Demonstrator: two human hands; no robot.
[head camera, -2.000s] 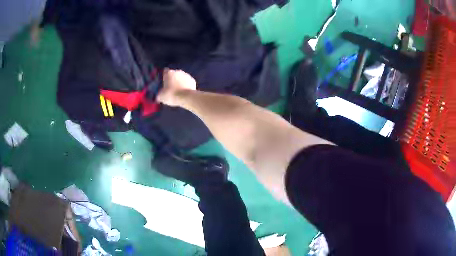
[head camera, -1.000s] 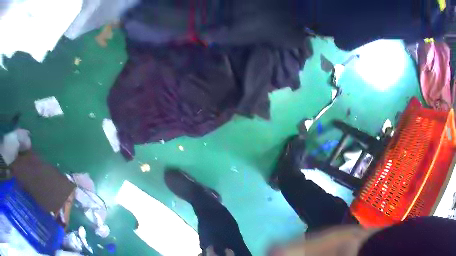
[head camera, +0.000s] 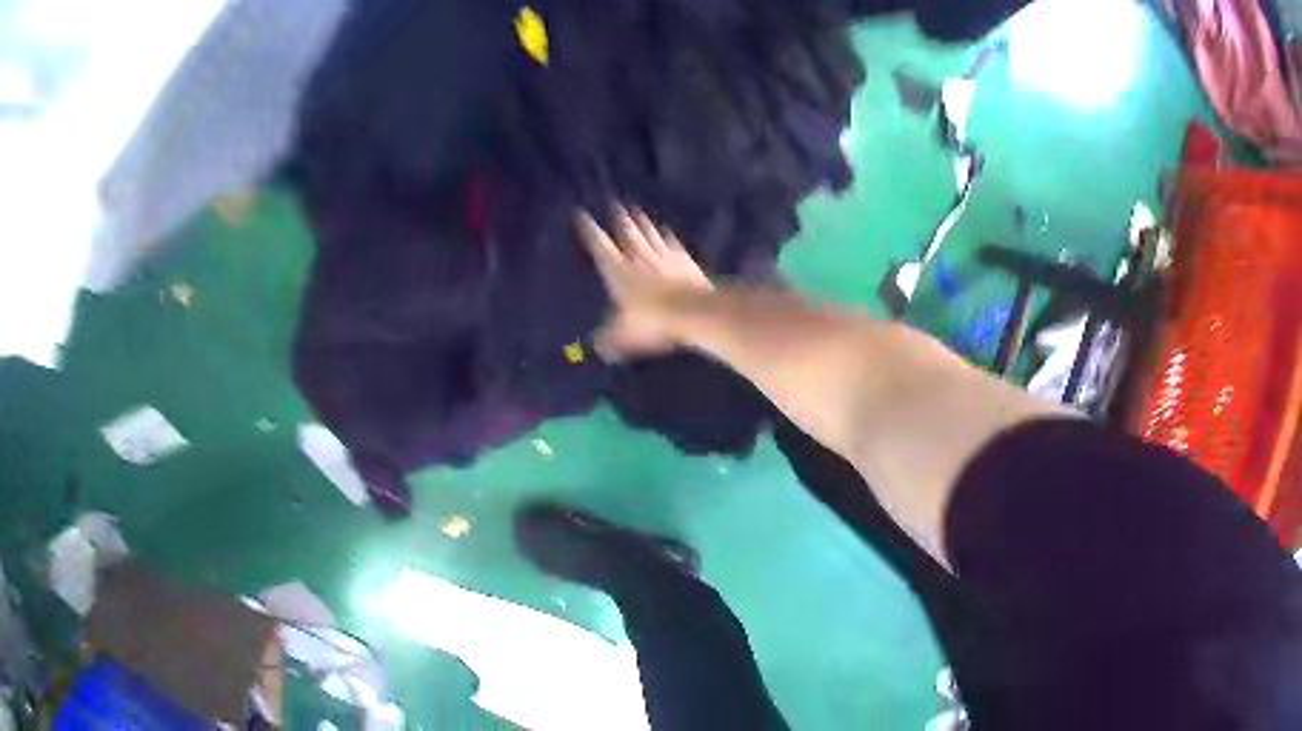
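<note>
A heap of dark navy garments (head camera: 429, 286) lies on the green floor in front of me, with small yellow and red spots showing. My right hand (head camera: 646, 286) reaches in from the right, its fingers spread over the near right part of the heap. It looks empty, though it is blurred, and I cannot tell how firmly it touches the cloth. My left hand is not in view.
An orange slotted basket (head camera: 1231, 343) stands at the right beside a dark frame (head camera: 1081, 293). A brown box (head camera: 179, 636), a blue basket (head camera: 122, 703) and pale scraps lie lower left. A long white piece (head camera: 514, 664) lies near my dark shoe (head camera: 578, 543). White cloth (head camera: 157, 157) is upper left.
One second ago, the heap was lower and partly purple-looking, with my forearm only at the bottom right edge. Now more dark cloth covers it and my right hand is over it with fingers spread.
</note>
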